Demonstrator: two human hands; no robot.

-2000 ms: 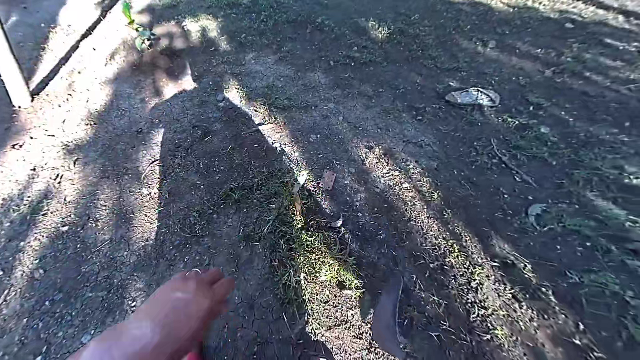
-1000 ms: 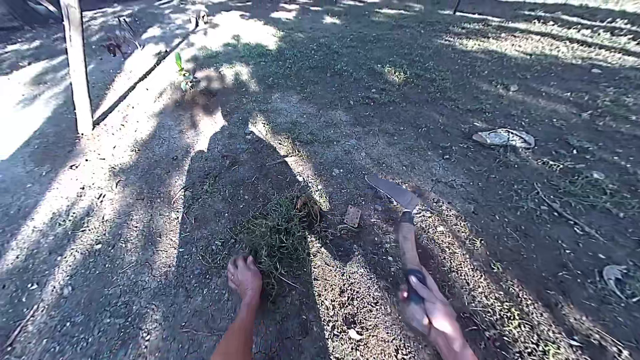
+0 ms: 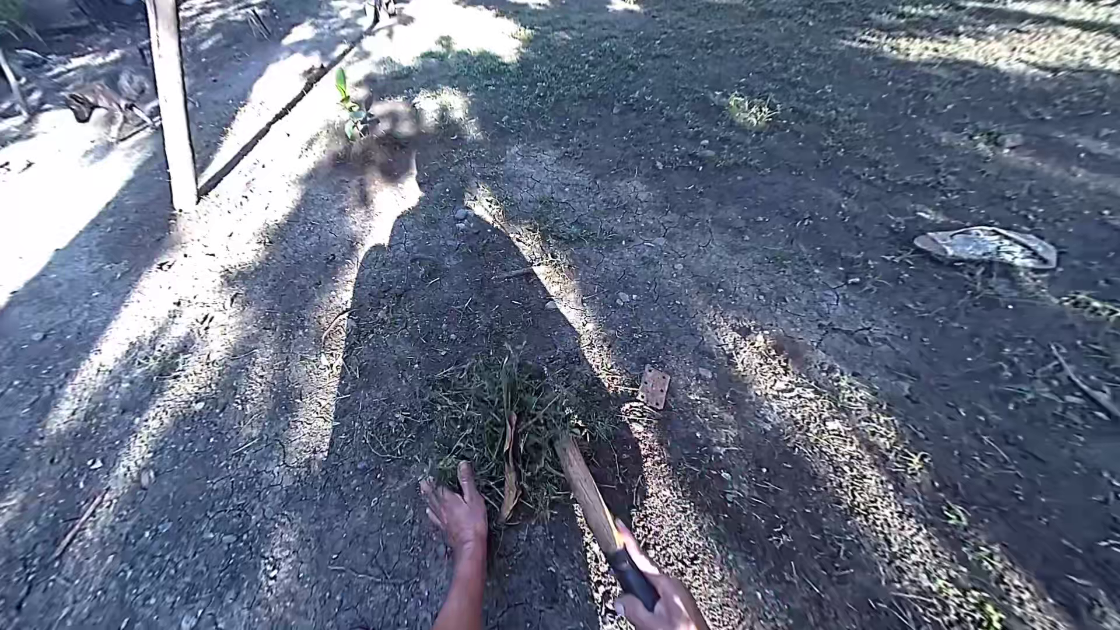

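A loose heap of cut grass and weeds lies on the bare soil at the lower middle. Touching its lower left edge is my left hand, fingers spread, with nothing seen in its grip. My right hand holds the black-wrapped end of a wooden handle at the heap's right side. The blade at the handle's far end is hidden in the grass. A curled dry brown leaf rests on the heap between the two hands.
A small reddish flat piece with holes lies right of the heap. Farther right is a worn flat sole-like object. A wooden post stands at upper left, near a small green plant. Brown debris lies beyond the post.
The tool's blade, visible to the right of the grass a second ago, has moved left into the heap. The heap now looks more gathered, with the dry leaf on it.
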